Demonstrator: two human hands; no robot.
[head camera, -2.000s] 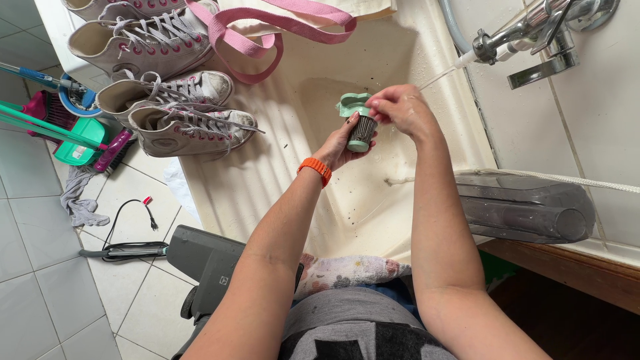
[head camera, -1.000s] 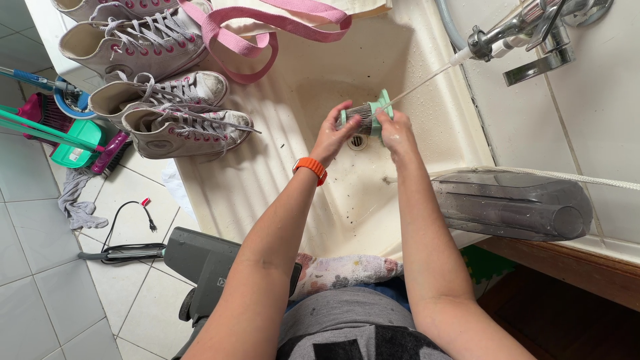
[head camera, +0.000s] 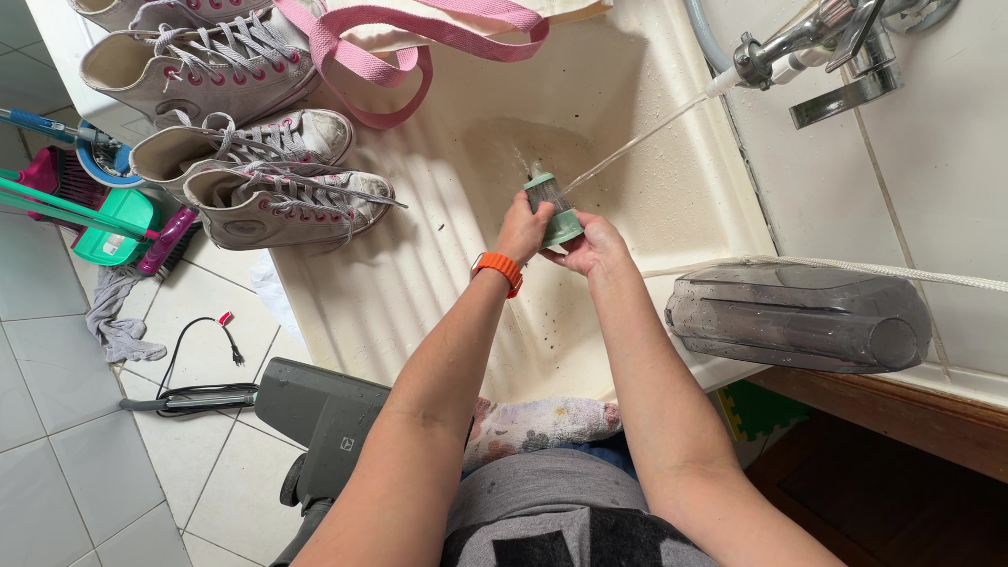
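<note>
A green vacuum cleaner filter (head camera: 546, 197) with a dark mesh middle is held over the pale sink (head camera: 669, 189). My left hand (head camera: 523, 227), its wrist in an orange band, grips the mesh side. The fingers of my right hand (head camera: 591, 242) hold the wider green end, which points toward me. From the chrome tap (head camera: 815, 47) at upper right, a water jet strikes the filter's mesh, and some spray rises beyond it. Dark specks lie on the wet basin. Part of the filter is hidden behind my fingers.
Grey high-top sneakers (head camera: 291, 206) stand on the ribbed board, beside a pink strap (head camera: 382, 71). A translucent grey dust container (head camera: 795, 319) rests on the sink's right edge, near a white cord (head camera: 882, 269). A grey vacuum cleaner (head camera: 339, 425) stands at lower left, with a dustpan (head camera: 118, 236) farther back.
The filter has turned in my hands; its wider green end now points toward me. The water jet, passing to the filter's right end one second ago, now meets its mesh.
</note>
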